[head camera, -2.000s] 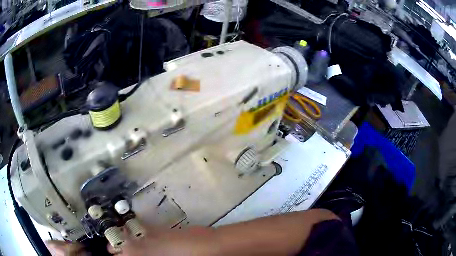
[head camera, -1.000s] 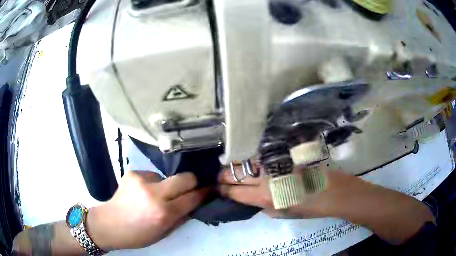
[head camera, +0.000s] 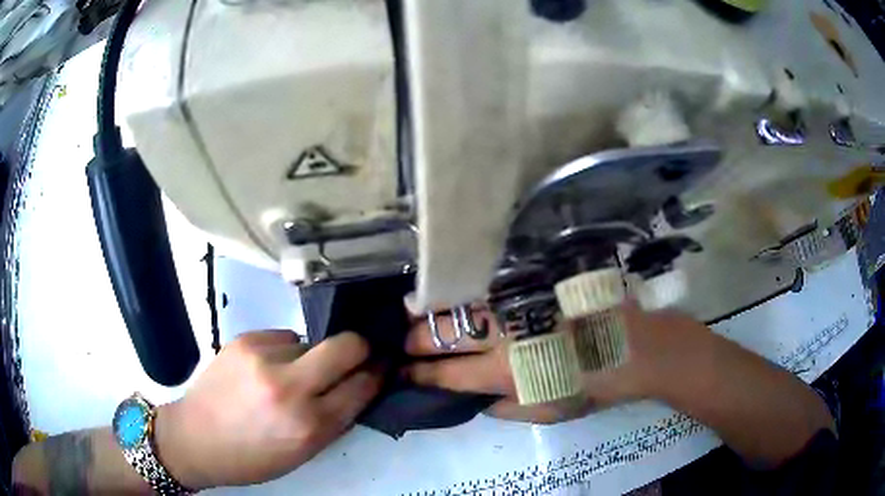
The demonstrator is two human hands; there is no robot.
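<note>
A dark fabric piece (head camera: 417, 409) lies under the head of the cream sewing machine (head camera: 291, 97) and comes out toward me. My left hand (head camera: 281, 392) grips its left side with bent fingers. My right hand (head camera: 475, 373) lies with its fingers on the fabric's right side, partly hidden behind the ribbed tension knobs (head camera: 545, 368). The needle and presser foot are hidden by the machine head.
A black elongated bar (head camera: 144, 266) hangs on a cable left of the head. The white table (head camera: 78, 320) has a printed ruler (head camera: 621, 441) along its front edge. Bright wire thread guides (head camera: 456, 327) hang just above my right fingers.
Two seconds ago the view showed the whole machine from farther right. Since one second ago both hands keep hold of the fabric, and the view has shifted slightly.
</note>
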